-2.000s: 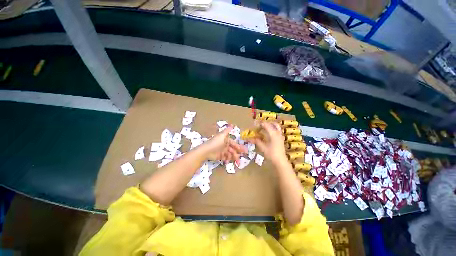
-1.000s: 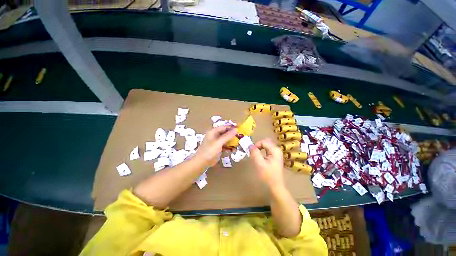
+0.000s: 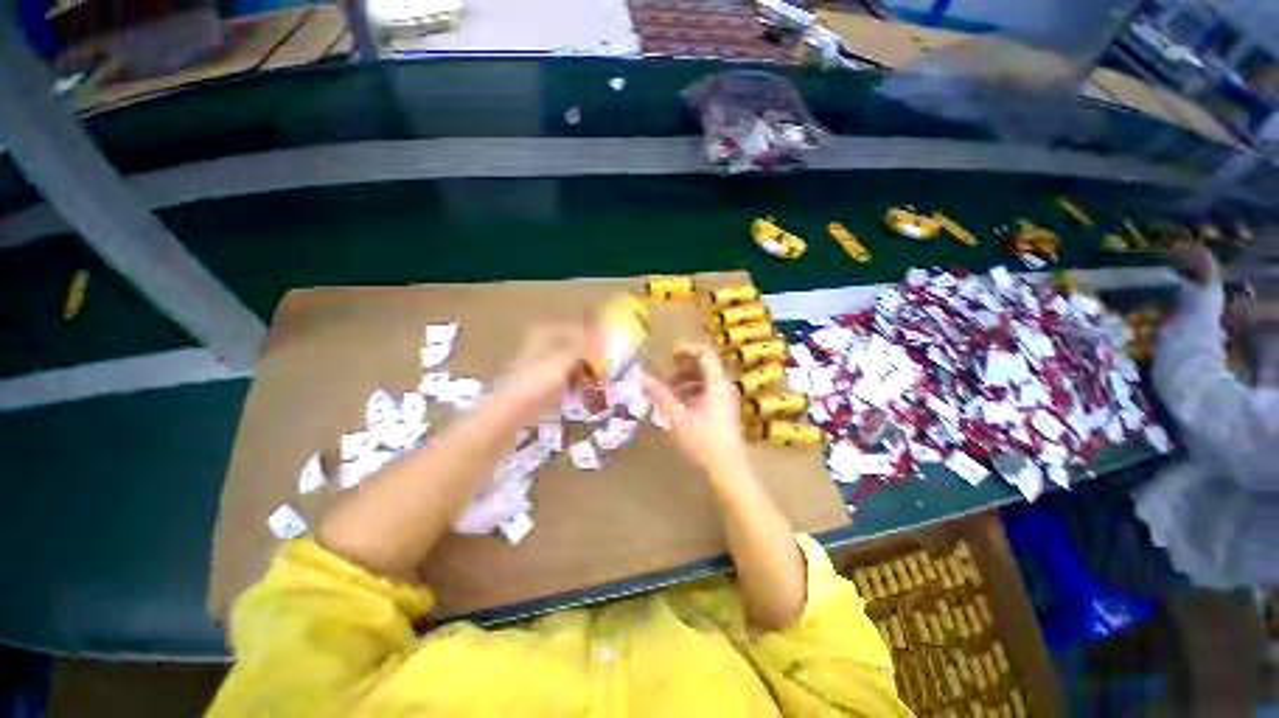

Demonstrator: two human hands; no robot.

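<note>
My left hand [image 3: 558,354], blurred by motion, holds a glossy yellow shell [image 3: 621,331] with a pale patch on its near side, raised above the cardboard sheet [image 3: 337,316]. My right hand [image 3: 706,410] is just right of the shell, with thumb and fingers curled towards it. A small brownish patch shows between its fingers, too blurred to tell if it is an object. White paper scraps [image 3: 484,508] lie scattered on the sheet below and left of my hands. A column of yellow shells [image 3: 752,351] lies along the sheet's right edge, with another shell [image 3: 671,288] at the top.
A heap of white squares with red leads [image 3: 968,368] lies right of the sheet. Loose yellow pieces [image 3: 847,241] and a clear bag [image 3: 758,124] lie beyond. A carton of shells [image 3: 933,617] is below the bench. Another person's sleeve [image 3: 1203,358] is at the right.
The view has shifted, so the bench appears further left. The shell in my left hand is now raised and tilted more upright. The white square visible at my right fingertips a second ago is no longer distinct there.
</note>
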